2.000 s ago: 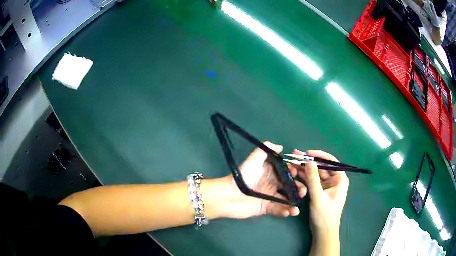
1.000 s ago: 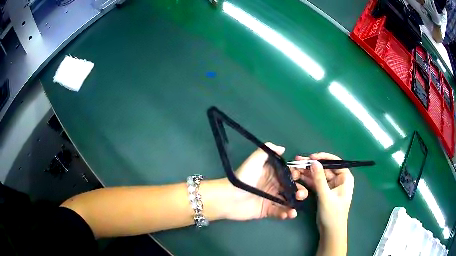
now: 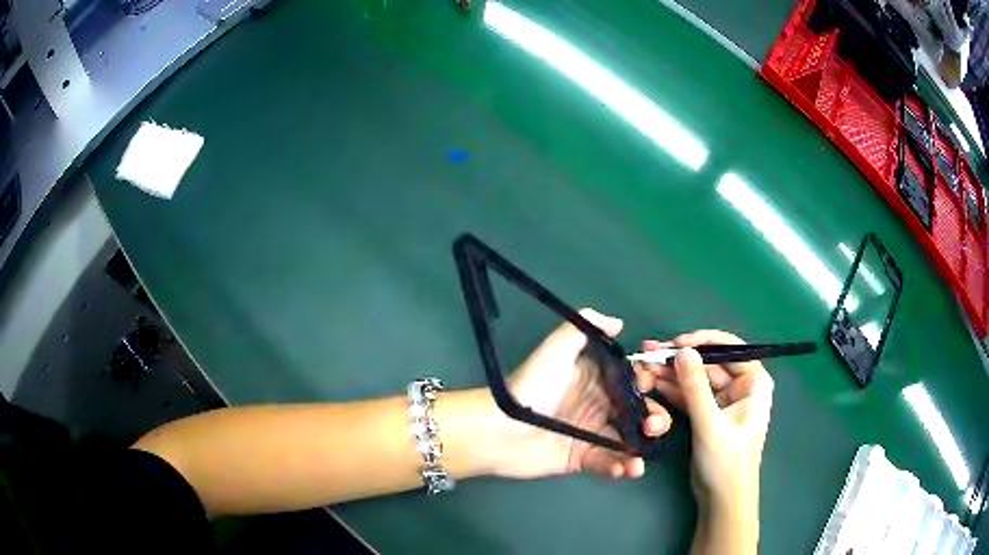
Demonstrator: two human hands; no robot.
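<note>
My left hand [image 3: 559, 407] holds a black phone middle frame [image 3: 485, 325], tilted above the green mat, with its solid block end in my palm and fingers. The open window end points up and left. My right hand [image 3: 724, 407] grips slim tweezers [image 3: 759, 352] with a black handle, nearly closed. Their silver points reach the block end of the frame. Whether they hold a small part cannot be seen.
A second black frame [image 3: 865, 309] lies at the right. A white ridged tray [image 3: 895, 510] is at the lower right, a red perforated tray [image 3: 868, 136] at the far right, a white wipe [image 3: 159, 159] at the left, and a metal fixture [image 3: 65, 81] at the upper left.
The second frame on the mat has moved up and left, away from the white tray. The tweezers have closed together. The held frame has barely shifted.
</note>
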